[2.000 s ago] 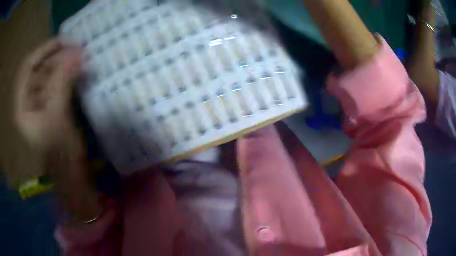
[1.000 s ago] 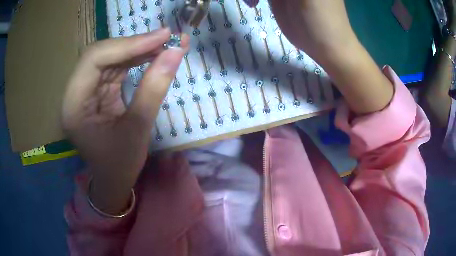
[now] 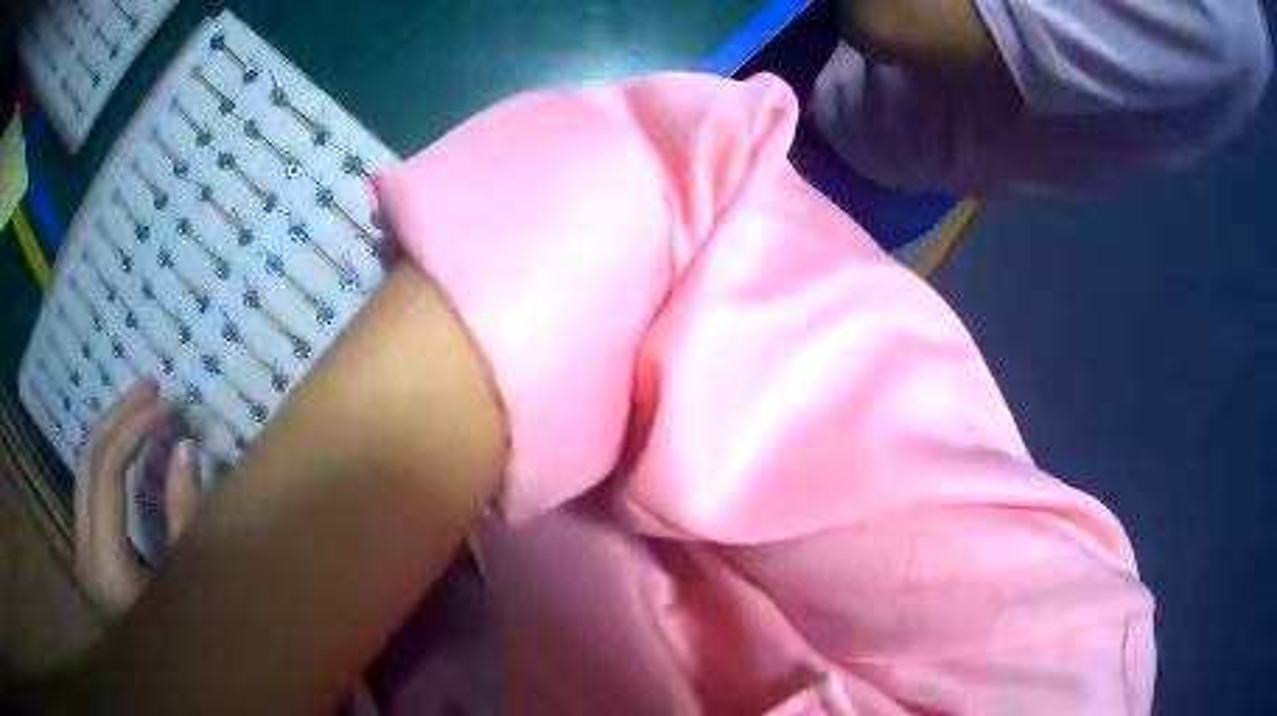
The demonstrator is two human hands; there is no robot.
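Note:
The white board (image 3: 311, 238) with rows of two-ended parts (image 3: 241, 178) lies tilted on the green surface at the left. A hand, which looks like my left hand (image 3: 119, 483), is at its lower end with bent fingers over the parts. Something dark and blurred shows between finger and thumb; I cannot tell whether it is held. My right forearm crosses in front, from the pink sleeve to the lower left, and covers part of the board and of that hand's wrist. My right hand itself cannot be made out.
A second loaded white board (image 3: 87, 63) is at the top left corner. Brown cardboard edges (image 3: 31, 469) show at the left. Another person's grey sleeve (image 3: 1036, 105) is at the upper right. Blue edging (image 3: 756, 35) and a yellow edge (image 3: 948, 235) are near it.
The view has swung right, so the board now shows at the left and turned. My right arm fills the middle. The silvery pieces at the fingertips are no longer clear.

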